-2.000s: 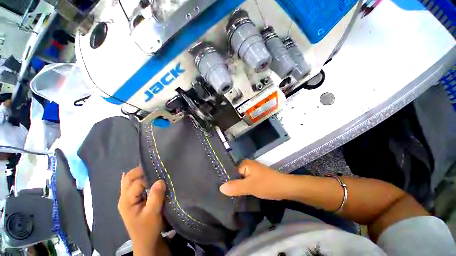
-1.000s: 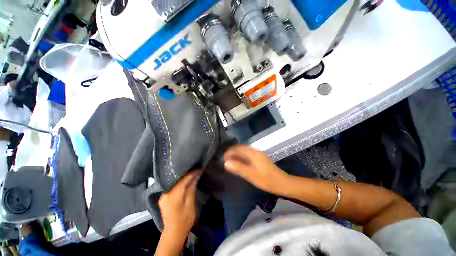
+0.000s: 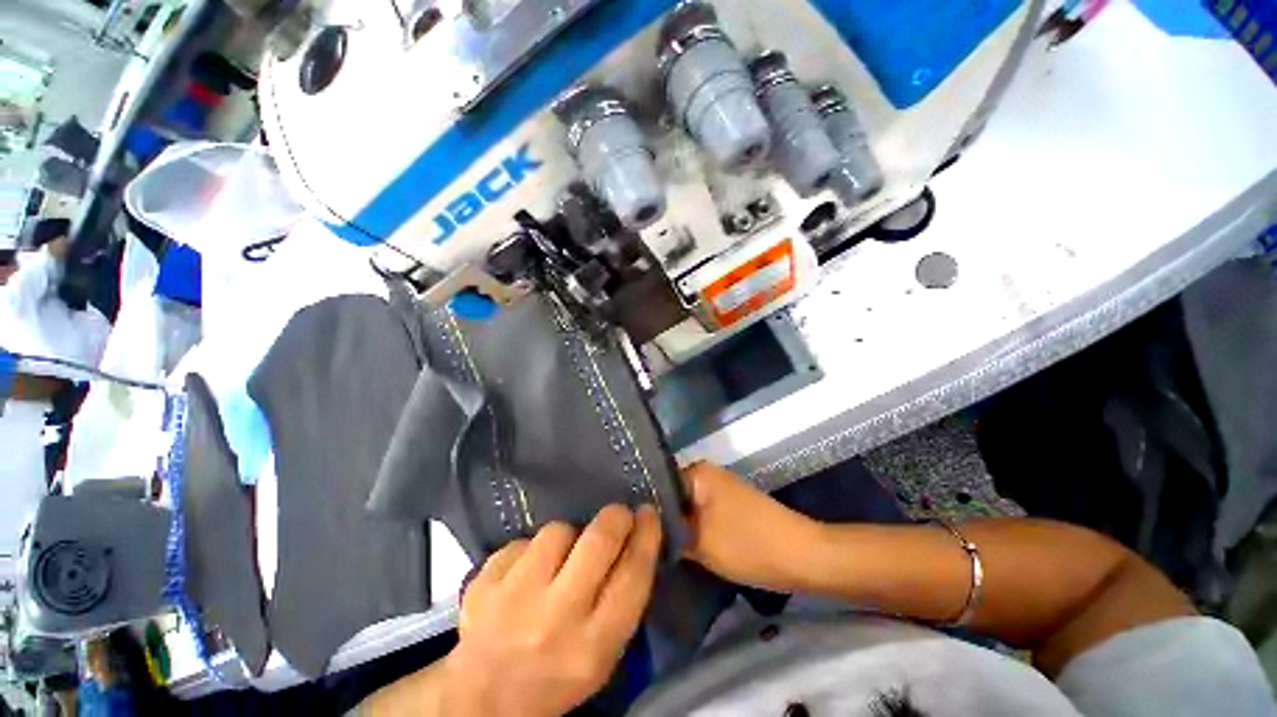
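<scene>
The joined workpiece [image 3: 553,406] is dark grey cloth with two light stitch lines. Its far end lies under the presser foot area [image 3: 567,280] of the white JACK overlock machine [image 3: 420,140]. A flap is folded up on its left side. My left hand [image 3: 560,602] grips the near edge of the cloth, knuckles up, fingers bent over it. My right hand [image 3: 728,530] holds the cloth's right edge near the table edge, with some fingers hidden by the cloth. The cloth's near end hangs towards my lap.
Flat grey cut panels [image 3: 343,462] lie left of the machine, beside a translucent rounded container [image 3: 210,189]. The machine bed plate [image 3: 742,378] is set into the table. Dark cloth [image 3: 1106,420] hangs low at the right. A blue mesh basket [image 3: 1251,31] is at the upper right.
My left hand has moved right along the near edge, closer to my right hand, which has closed on the cloth's right edge. The workpiece is flatter than one second ago, with its left flap folded up.
</scene>
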